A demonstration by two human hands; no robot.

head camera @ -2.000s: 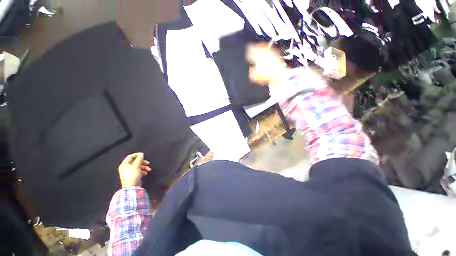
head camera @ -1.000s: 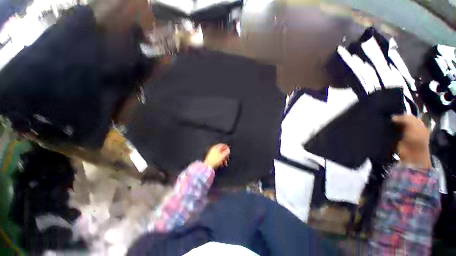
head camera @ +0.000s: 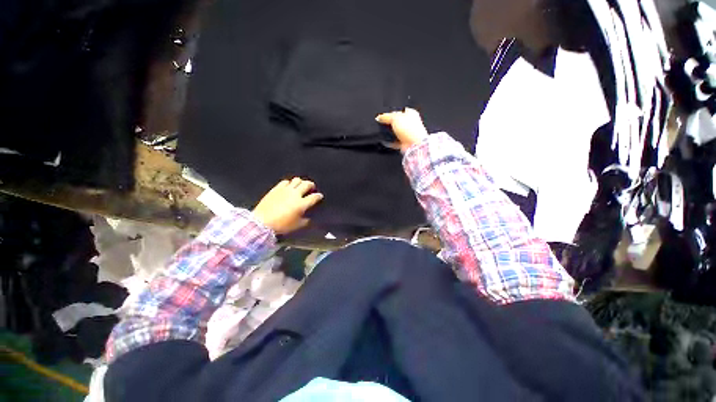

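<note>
A large black panel (head camera: 235, 141) lies in front of me. Smaller black pieces (head camera: 334, 90) lie on its middle, with layered lower edges. My right hand (head camera: 404, 129) is at their lower right corner, with finger and thumb around the edge. The fingertips are partly lost against the black cloth. My left hand (head camera: 287, 206) rests near the panel's lower edge, fingers loosely bent, holding nothing.
White-faced pieces (head camera: 549, 133) lie at the right, with long white strips (head camera: 628, 78) beyond them. Black cloth (head camera: 67, 94) covers the far left. The worn table edge (head camera: 161, 179) runs in front of me, with pale scraps (head camera: 141, 251) below. A small pale box (head camera: 637, 245) is at the right.
My right hand has come left from the white-faced pieces with the black piece, which now lies over the smaller pieces on the panel. My left hand remains near the panel's lower edge.
</note>
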